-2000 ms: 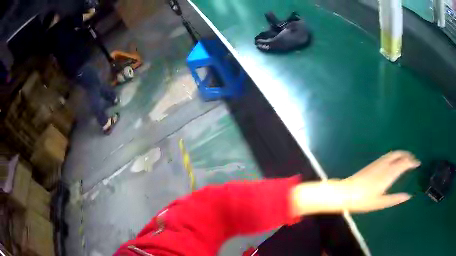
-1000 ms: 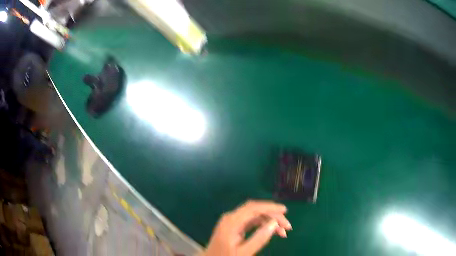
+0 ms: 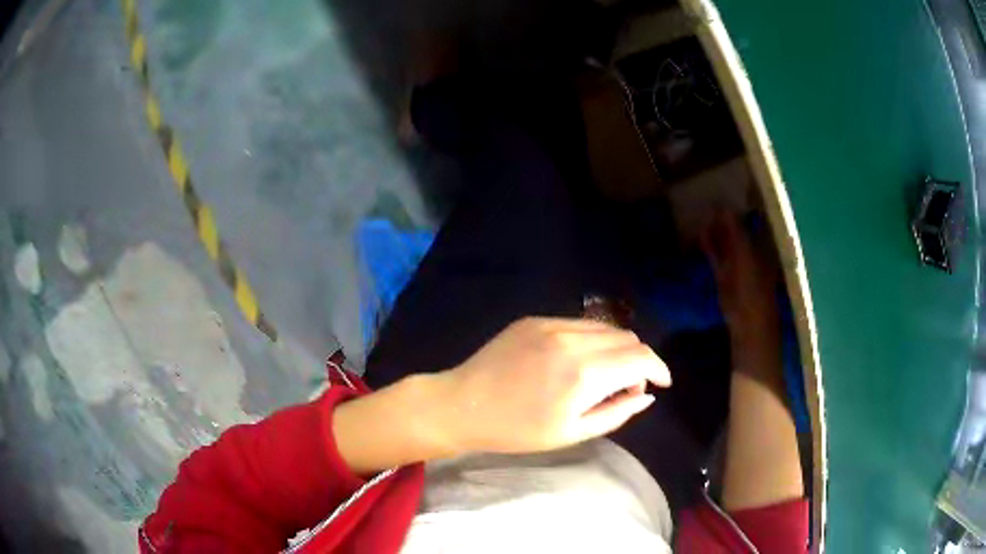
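My left hand [image 3: 541,384], bare with a red sleeve, is over my lap. Its fingers are loosely curled with a gap to the thumb, and nothing shows in it. My right hand [image 3: 733,254] is in dark shadow below the bench edge, its fingers pointing up the picture; whether it holds anything cannot be told. A small dark brown thing [image 3: 608,311] shows just beyond my left fingers, partly hidden. A small black box-like unit [image 3: 936,224] lies on the green bench top [image 3: 865,357] at the far right, touched by neither hand.
The bench's pale edge [image 3: 795,271] curves down the right side. Blue parts, apparently of a stool [image 3: 389,260], show beside my dark-clothed legs. A brown box-like shape with a dark panel [image 3: 687,103] is under the bench. Yellow-black tape [image 3: 200,216] marks the worn grey floor.
The view has swung down to my lap. My left hand has moved from over the bench top to my lap. My right hand has come into view. The black unit now shows at far right.
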